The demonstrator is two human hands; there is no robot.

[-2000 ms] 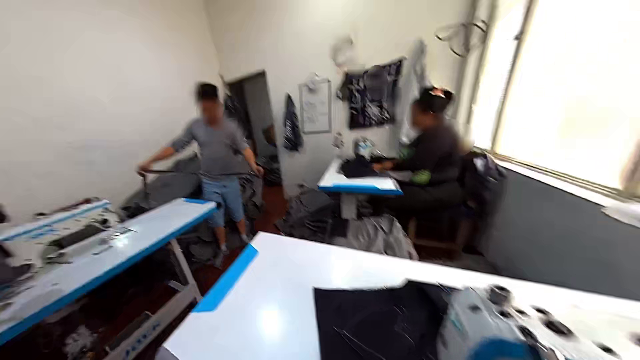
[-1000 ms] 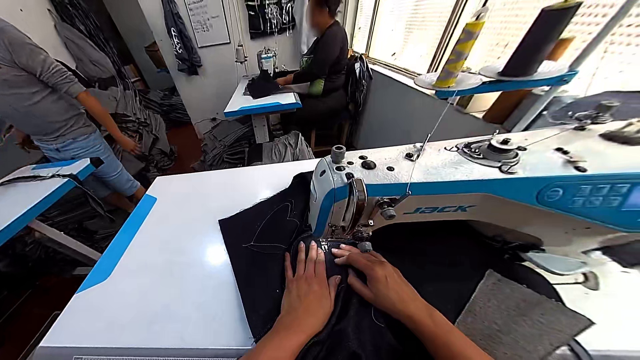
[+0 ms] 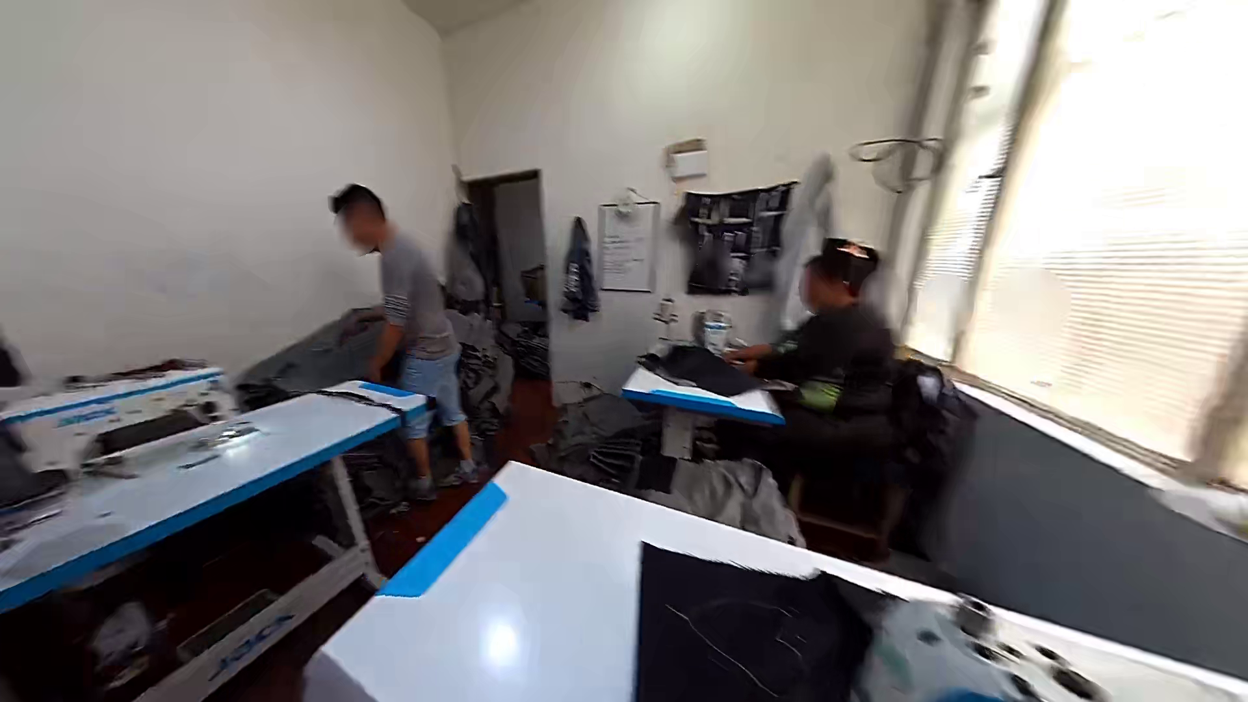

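Neither of my hands shows in the head view; the lower edge of the picture cuts off the part of the table nearest me. A dark fabric piece (image 3: 741, 624) with loose pale threads on it lies flat on the white sewing table (image 3: 546, 575). At the lower right, beside the fabric, the blurred top of a sewing machine head (image 3: 975, 653) stands, cut off by the frame. Its needle area is hidden.
A person (image 3: 419, 302) stands by a second sewing table (image 3: 253, 458) at the left. Another person (image 3: 829, 341) sits at a small sewing table (image 3: 702, 395) with dark cloth. Garment heaps (image 3: 604, 439) lie on the floor; a window (image 3: 1111, 244) is at the right.
The view has swung up, away from both my hands, which lay on the fabric at the machine one second ago. The standing person has turned and bends beside the left table.
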